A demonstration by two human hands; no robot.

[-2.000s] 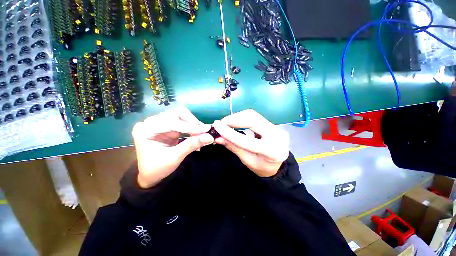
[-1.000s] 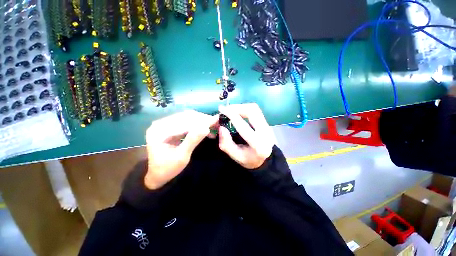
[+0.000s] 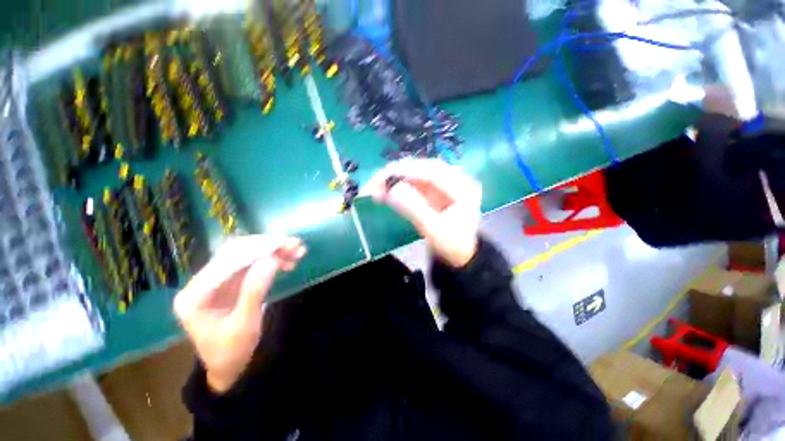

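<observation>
My right hand (image 3: pixel 439 204) is raised over the bench edge, with a small dark unit (image 3: pixel 393 182) pinched between thumb and fingertips, mostly hidden by them. My left hand (image 3: pixel 231 297) is apart from it, lower left, with thumb and fingers curled close together. Blur hides whether anything is between them. Green circuit board strips (image 3: pixel 213 194) with yellow bits lie in two rows at the left. A few small dark round components (image 3: pixel 348 188) lie along the thin pale strip (image 3: pixel 324 121). Black housings (image 3: pixel 379 89) lie piled beyond my right hand.
A clear blister tray (image 3: pixel 36 232) is at the far left. A black pad (image 3: pixel 465 43) lies behind the housings. Blue cable (image 3: pixel 514 108) loops at the right. Another person's dark sleeve (image 3: pixel 689 185), a red stool (image 3: pixel 572 205) and cartons (image 3: pixel 633 388) are beyond the bench edge.
The view has turned and blurred. My hands, together before, are now apart: the left is lower left, the right is up with the small unit.
</observation>
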